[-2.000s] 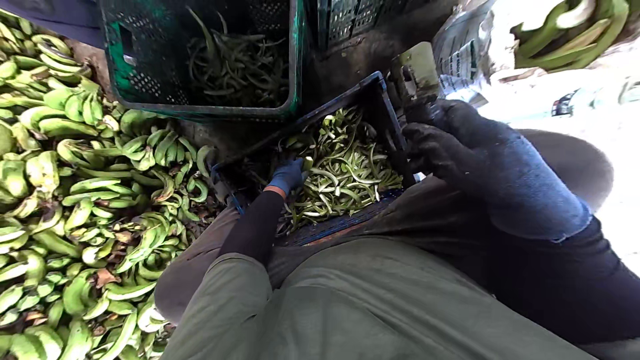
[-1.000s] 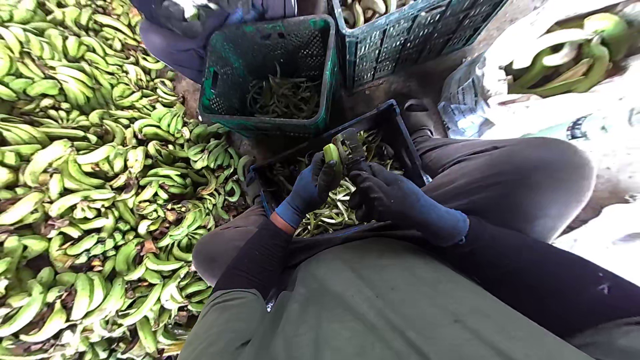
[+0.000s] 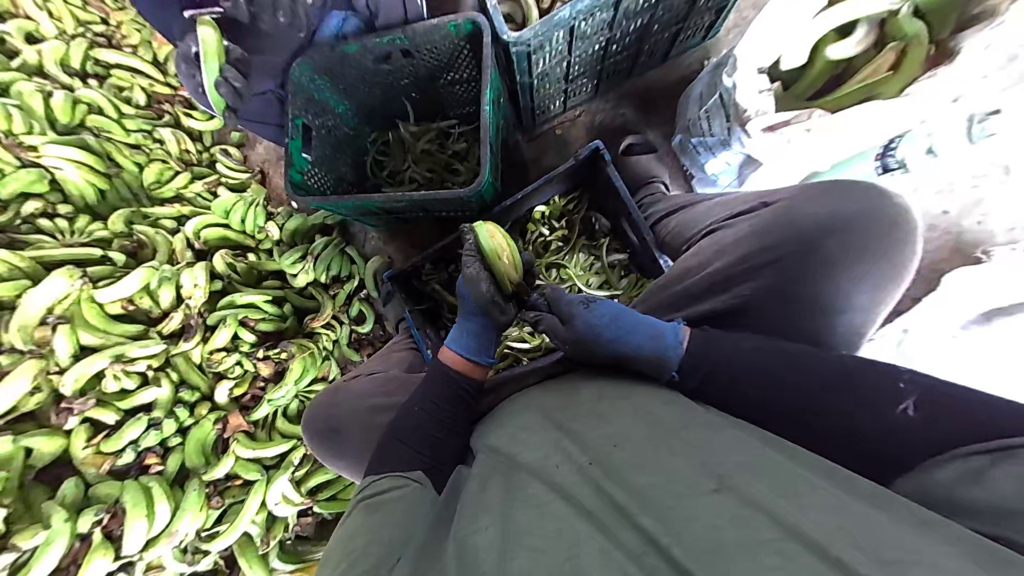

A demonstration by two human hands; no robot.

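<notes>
My left hand (image 3: 484, 300), in a blue and black work glove, grips a green plantain or banana (image 3: 499, 254) whose skin shows a pale strip along its length. Close against its lower end is my right hand (image 3: 588, 324), gloved alike, fingers curled around something small and dark that I cannot make out. Both hands are over a dark plastic crate (image 3: 604, 172) between my legs. Strips of green peel (image 3: 580, 252) lie in that crate.
Green bananas or plantains (image 3: 160, 320) cover the floor at left. A green crate (image 3: 384, 200) holds peel strips; another crate (image 3: 592, 56) stands beyond. A co-worker's gloved hand (image 3: 212, 72) holds a green fruit. White sacks (image 3: 896, 144) lie at right.
Two seconds ago my hands were apart, the left down in the crate and the right near my right knee; now they are together at the green fruit. The view has shifted.
</notes>
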